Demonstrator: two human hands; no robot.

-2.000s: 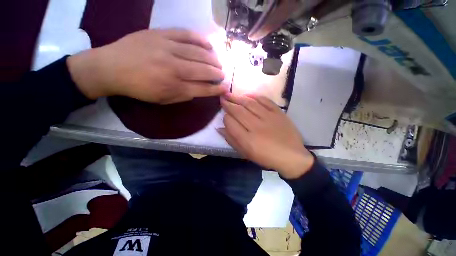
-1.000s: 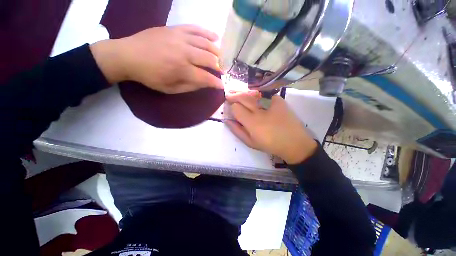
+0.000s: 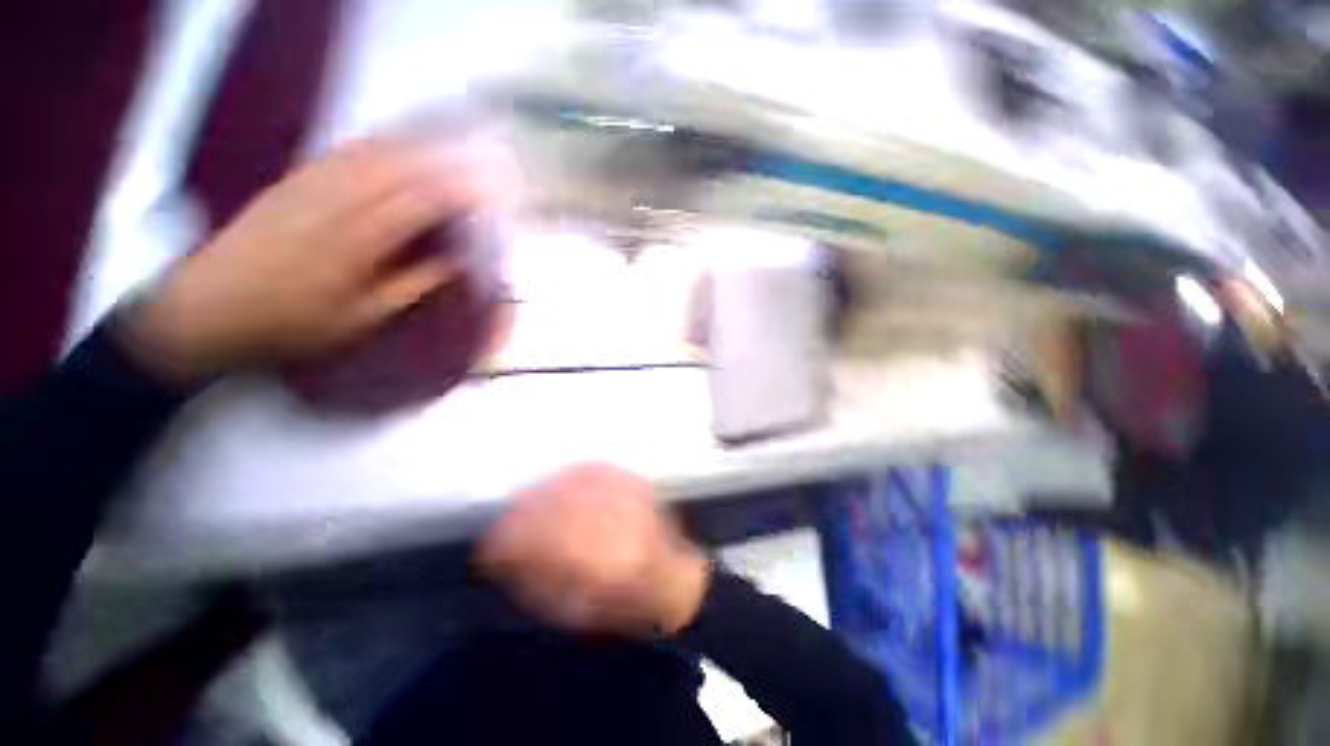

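Observation:
The view is strongly blurred. My left hand (image 3: 314,260) lies over the maroon panel (image 3: 394,357), its fingers bent at the panel's right part; the panel's curved edge shows below the hand. My right hand (image 3: 591,551) is at the table's front edge, away from the panel, with fingers bent; whether it holds anything cannot be told. The sewing machine (image 3: 875,204), cream with a blue stripe, stands behind. Its needle area is blurred in glare. The stack of small rectangular pieces (image 3: 767,350) lies on the table right of the bright area, whitish side up.
The white table (image 3: 336,488) runs across the view. Blue plastic crates (image 3: 1021,619) stand below its right side. More maroon and white fabric (image 3: 73,161) is at the upper left. Another person's dark sleeve (image 3: 1240,423) shows at the far right beside maroon fabric.
My right hand has left the panel by the needle and moved down to the table's front edge. My left hand and the panel are now left of the needle area. The view has shifted.

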